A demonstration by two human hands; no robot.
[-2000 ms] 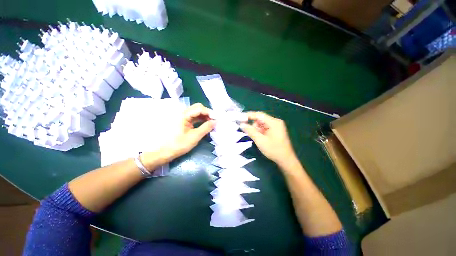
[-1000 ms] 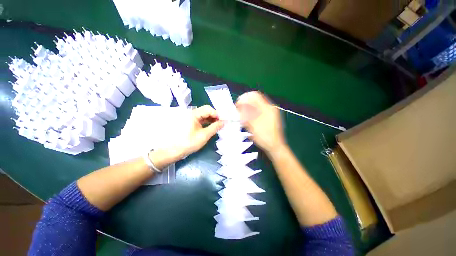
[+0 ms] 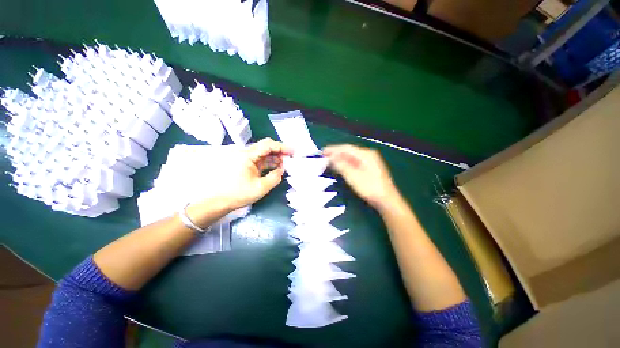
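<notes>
A wrapped row (image 3: pixel 316 255) of overlapping white sheets with pointed corners runs down the dark green table in front of me. A flat white piece tilts up and left from its far end. My left hand (image 3: pixel 266 166) pinches the left edge of the row's far end between thumb and finger. My right hand (image 3: pixel 360 173) is at the right edge of the same end, slightly blurred, its fingertips at the sheet; whether they grip is unclear. Loose interleaving sheets (image 3: pixel 197 173) lie left of the row, partly under my left forearm.
Small white parts (image 3: pixel 88 129) stand massed at left, with a small group (image 3: pixel 211 114) beside them. More white parts (image 3: pixel 221 27) stand on the green belt beyond. At right are an open brown box (image 3: pixel 544 197) and a shiny yellow-brown wrapped bundle (image 3: pixel 479 255). Brown cartons stand behind.
My right hand rose over the far end of the row and came back down to its right edge. My left hand stayed at the left edge. The view shifted slightly.
</notes>
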